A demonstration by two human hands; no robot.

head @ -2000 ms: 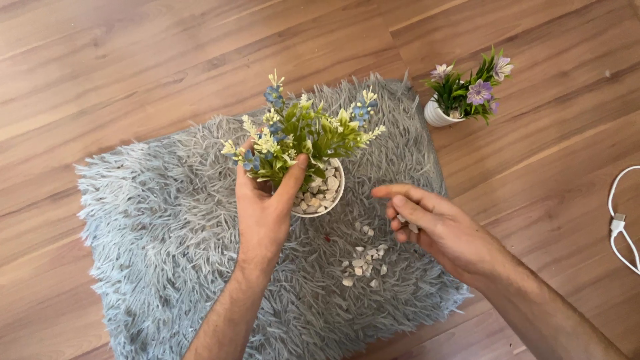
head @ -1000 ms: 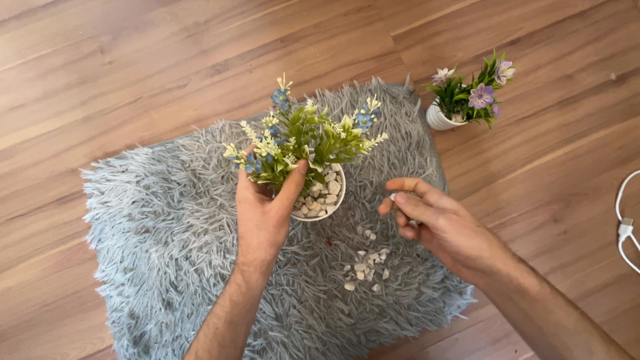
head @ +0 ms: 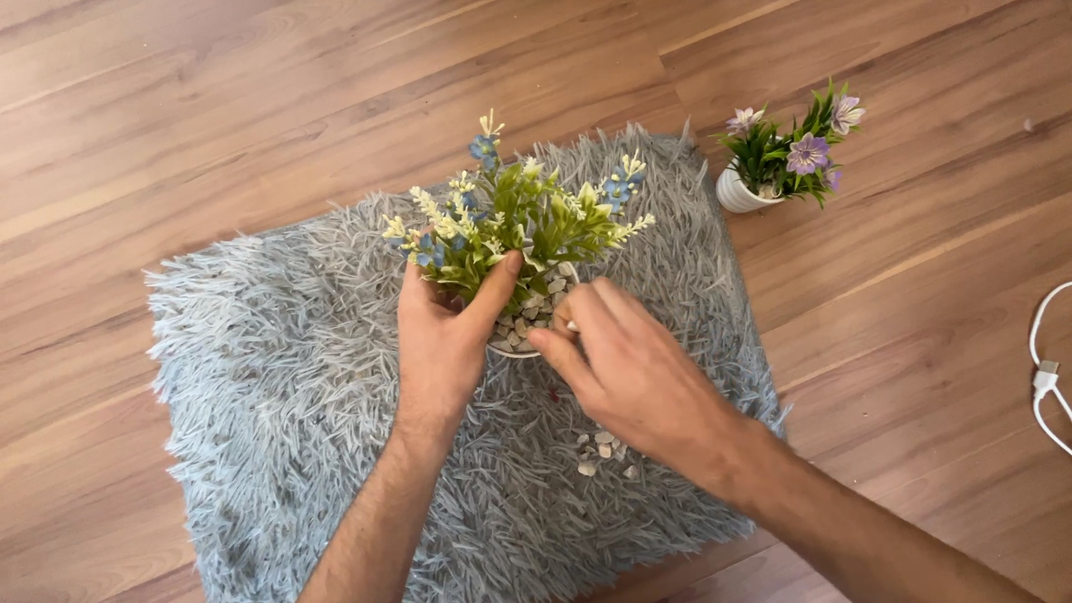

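A leafy artificial plant (head: pixel 536 209) with blue and cream flowers stands in a round white pot (head: pixel 517 353) filled with pale stones (head: pixel 519 322). My left hand (head: pixel 448 335) grips the plant at its base, thumb over the leaves; its other fingers are partly hidden. Over the pot's right side, my right hand (head: pixel 620 360) has its fingers curled, with a small white stone (head: pixel 572 326) between them. Several loose stones (head: pixel 605 450) lie on the shaggy grey-blue rug (head: pixel 310 419) below my right hand, which partly hides the pile.
Past the rug's upper right corner, a small ribbed white pot (head: pixel 737 193) with purple artificial flowers (head: pixel 807 154) stands on the wood-look floor (head: pixel 904 318). A white cable with a USB plug (head: pixel 1045 377) lies at the far right edge.
My right hand has moved left from beside the pot to over its stones. My left hand has stayed at the plant's base.
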